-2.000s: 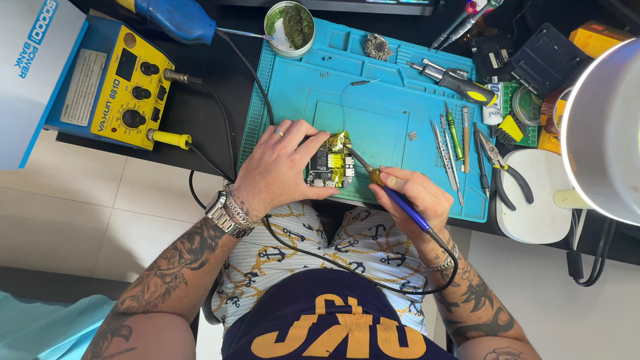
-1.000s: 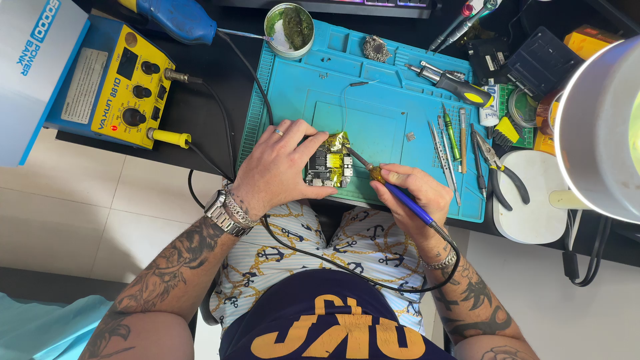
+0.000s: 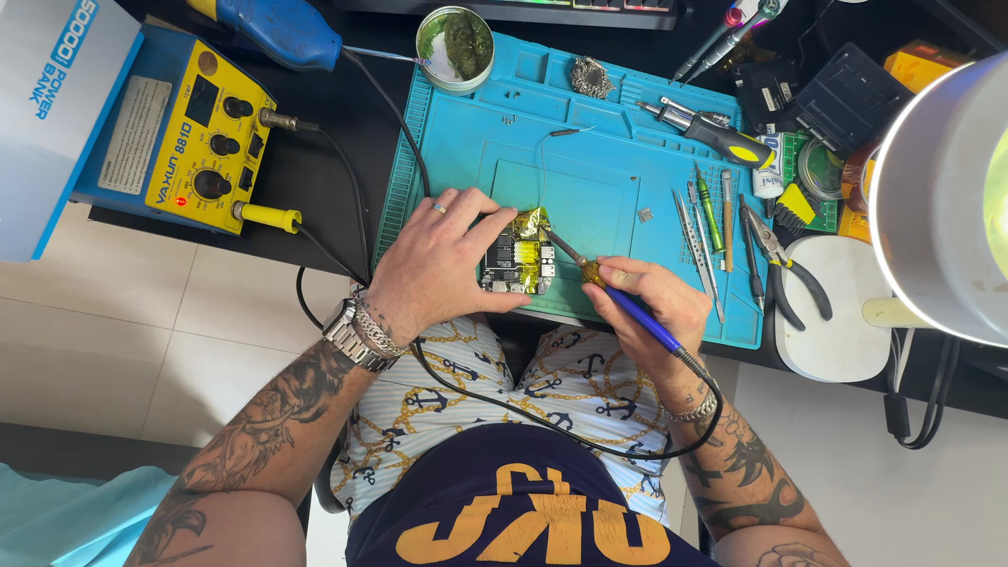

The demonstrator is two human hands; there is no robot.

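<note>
My left hand (image 3: pixel 449 256) grips a small black circuit board (image 3: pixel 502 253) by its left side, fingers at the top and thumb along the lower edge. Shiny amber tape (image 3: pixel 532 224) covers the board's upper and right parts. My right hand (image 3: pixel 657 307) holds a soldering iron with a blue handle (image 3: pixel 642 319), its metal tip pointing up and left at the board's upper right edge. Whether the tip touches the board is too small to tell. A thin wire (image 3: pixel 543 161) with a dark sleeve runs up from the taped end. Beneath the board lies a teal silicone mat (image 3: pixel 583 189).
A yellow and blue soldering station (image 3: pixel 205 142) stands at left, its cables crossing the dark desk. On the mat are a round tin (image 3: pixel 457 49), steel wool (image 3: pixel 591 77), a screwdriver (image 3: pixel 728 142) and tweezers (image 3: pixel 693 236). Pliers (image 3: pixel 783 260) and a white ring lamp (image 3: pixel 937 189) are at right.
</note>
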